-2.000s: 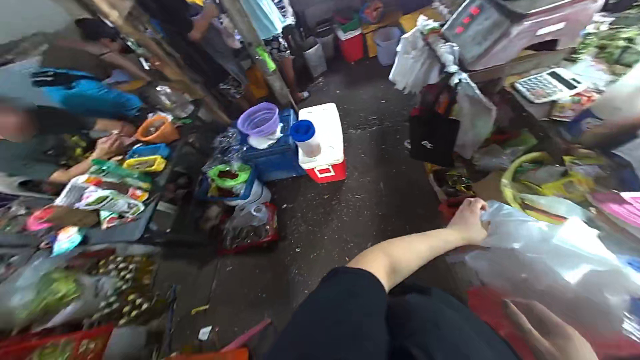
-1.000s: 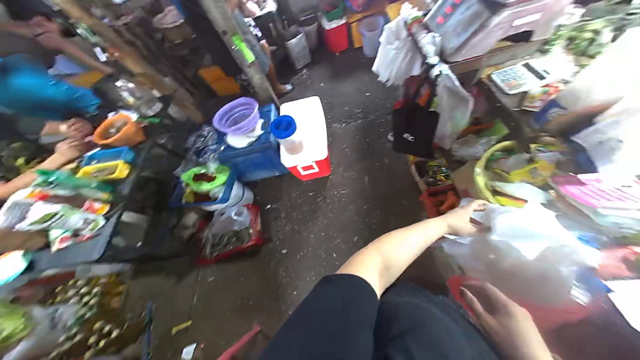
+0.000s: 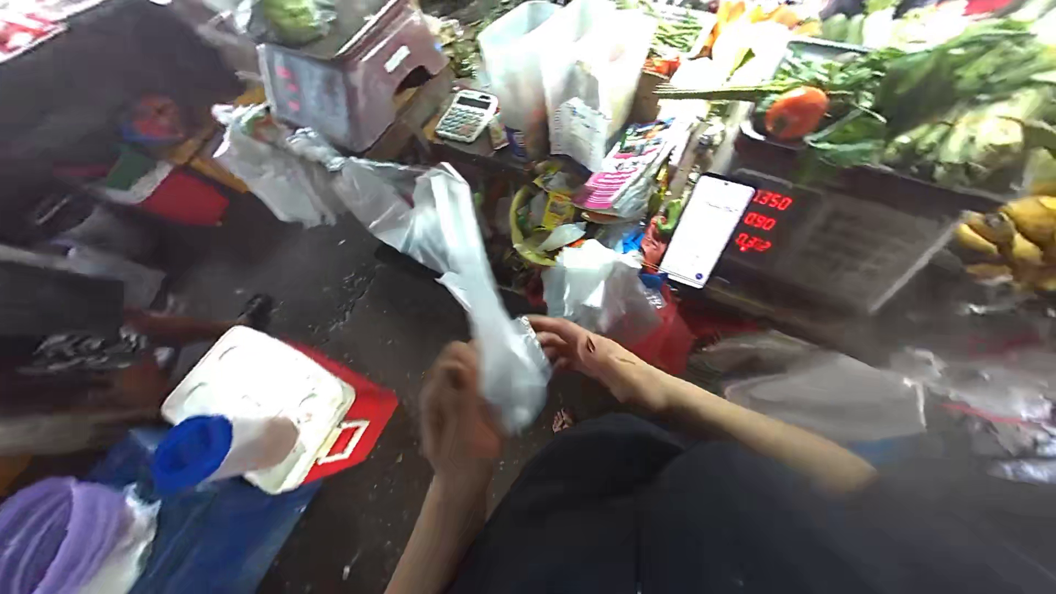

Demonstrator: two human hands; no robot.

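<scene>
A translucent plastic bag [image 3: 503, 355] hangs stretched and blurred between my hands, low in the middle of the view. My left hand [image 3: 460, 404] is closed on the left side of this bag. At its right side, the curved fingers of my right hand [image 3: 590, 351] touch the bag; whether they grip it is unclear. More plastic bags [image 3: 276, 165] hang up and to the left, beside the stand. Another crumpled clear bag [image 3: 598, 285] lies just above my right hand, by a red plastic container [image 3: 664, 342].
A digital scale [image 3: 833, 231] with a phone [image 3: 708, 229] leaning on it stands at right, with a tomato [image 3: 797, 113] and greens above. A calculator [image 3: 467, 115] lies at the upper middle. A red cooler with a white lid [image 3: 256, 396] stands at lower left.
The view has swung strongly to the right. My hands have left the plastic at the red container and are now at a bag in front of my body.
</scene>
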